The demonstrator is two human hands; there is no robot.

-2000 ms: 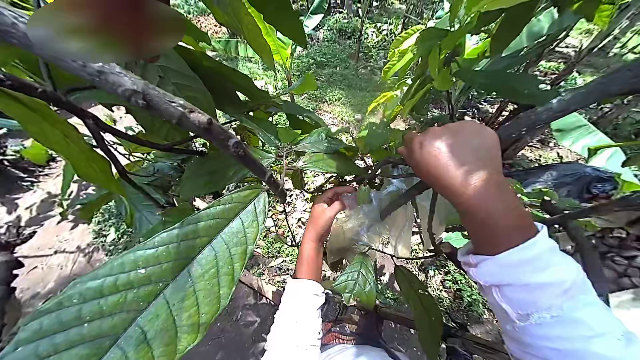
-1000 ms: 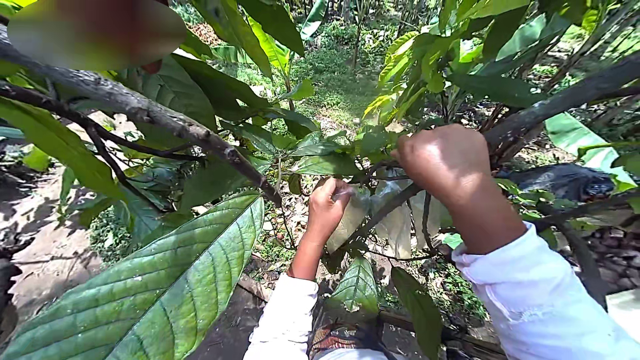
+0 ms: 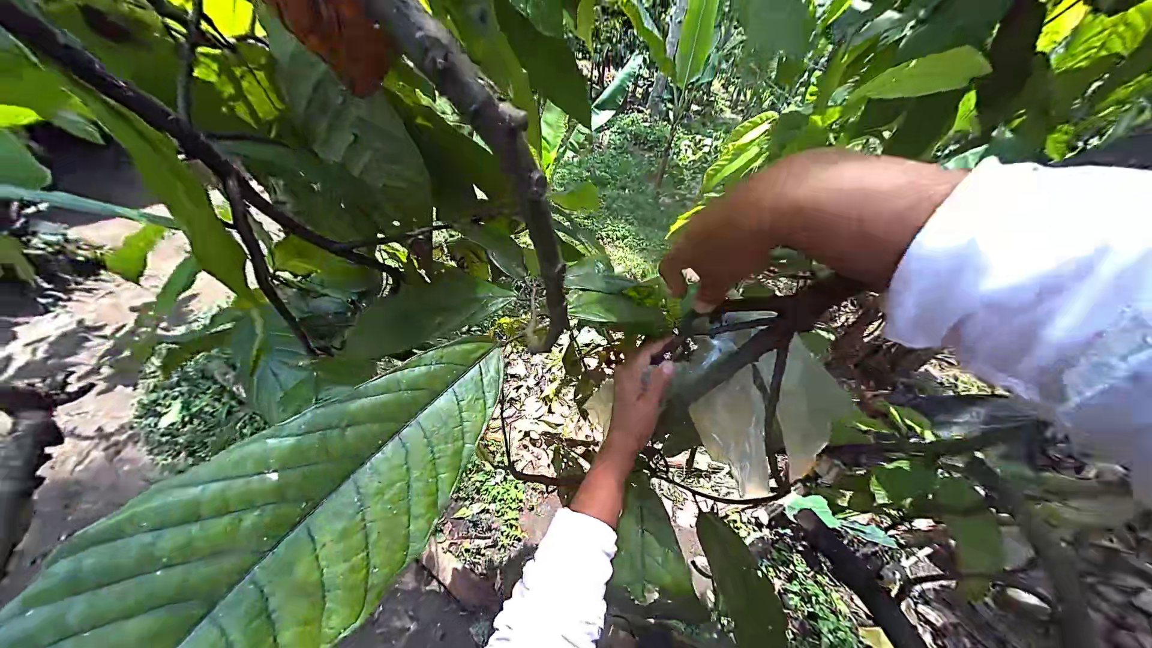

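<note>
A dark tree branch [image 3: 733,360] runs up to the right in the middle of the head view. My left hand [image 3: 637,396] is at its lower left part, fingers curled against the bark; its exact grip is partly hidden. Above it, my right hand [image 3: 733,238] reaches in from the right, fingers bent down near small twigs and leaves, slightly blurred; whether it holds anything is unclear. A translucent plastic sheet or bag [image 3: 733,427] hangs at the branch, just right of my left hand, with a thin twig across it.
A large green leaf [image 3: 297,504] fills the lower left. A thick knobbly branch [image 3: 517,153] comes down from the top, and a thinner dark branch [image 3: 193,139] crosses the upper left. Leaf litter and a dark fallen branch [image 3: 855,576] lie below.
My right hand has gone from a closed fist over the branch to bent, spread fingers pointing down closer to my left hand. Its forearm now comes in more level from the right.
</note>
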